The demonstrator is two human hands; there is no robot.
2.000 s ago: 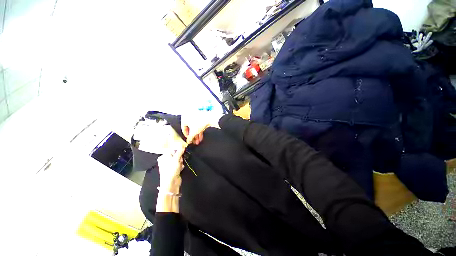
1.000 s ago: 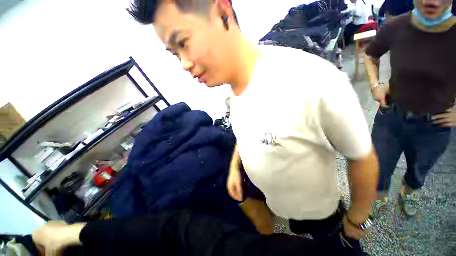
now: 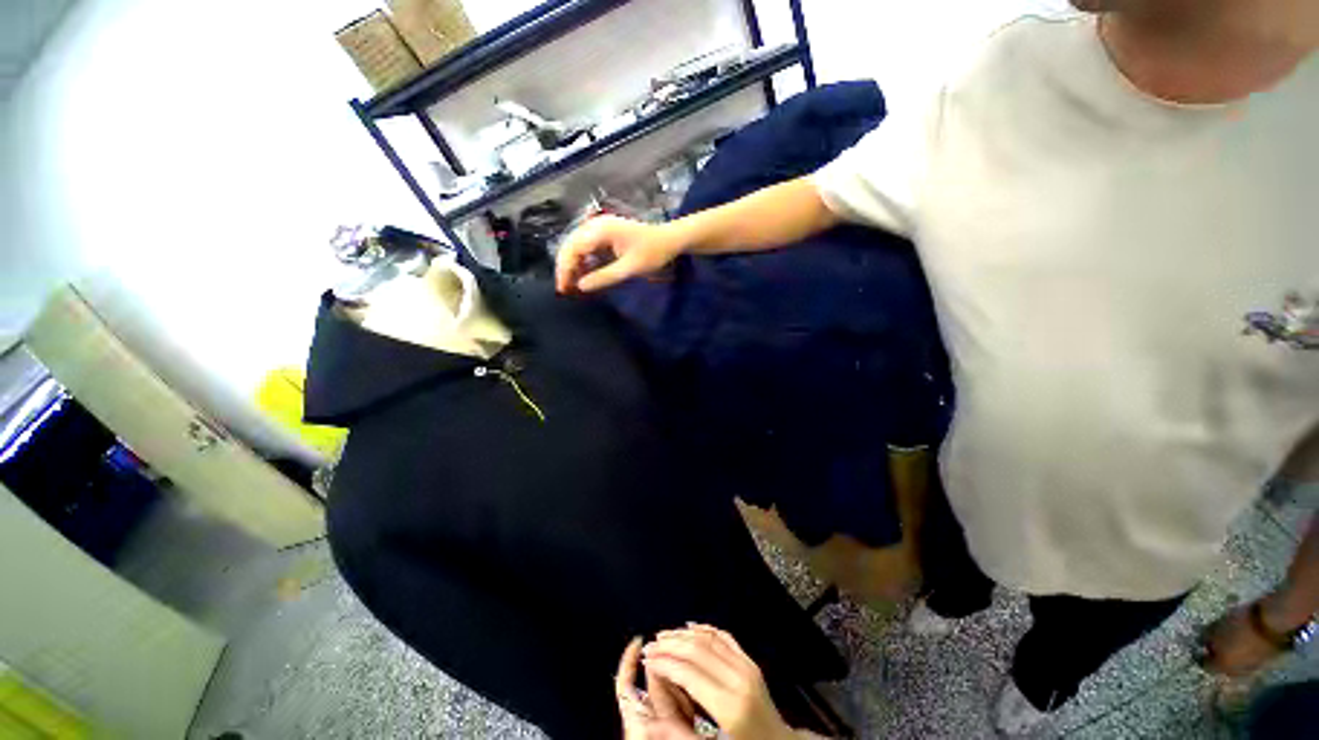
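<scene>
A black hooded garment (image 3: 506,506) stands on a dress form, its hood (image 3: 355,362) lying around the cream neck (image 3: 449,311). A yellow thread (image 3: 524,395) hangs at the front of the neckline, beside a small pale fastening (image 3: 480,372). My left hand (image 3: 654,706) and my right hand (image 3: 712,677) are together at the bottom edge, in front of the garment's lower part. Their fingers are bent and close together, partly hiding each other. No object shows in them, and I cannot tell whether they hold something small.
A person in a beige T-shirt (image 3: 1085,318) stands at the right, one hand (image 3: 615,253) reaching out beside the garment's shoulder. Navy garments (image 3: 810,362) are bulked behind that arm. A black metal shelf (image 3: 622,142) with cartons (image 3: 379,52) stands behind. A pale door (image 3: 159,405) is at the left.
The view has swung from the garment to the people and back. My hands have left the neckline and come together lower down. The other person's arm now reaches toward the garment.
</scene>
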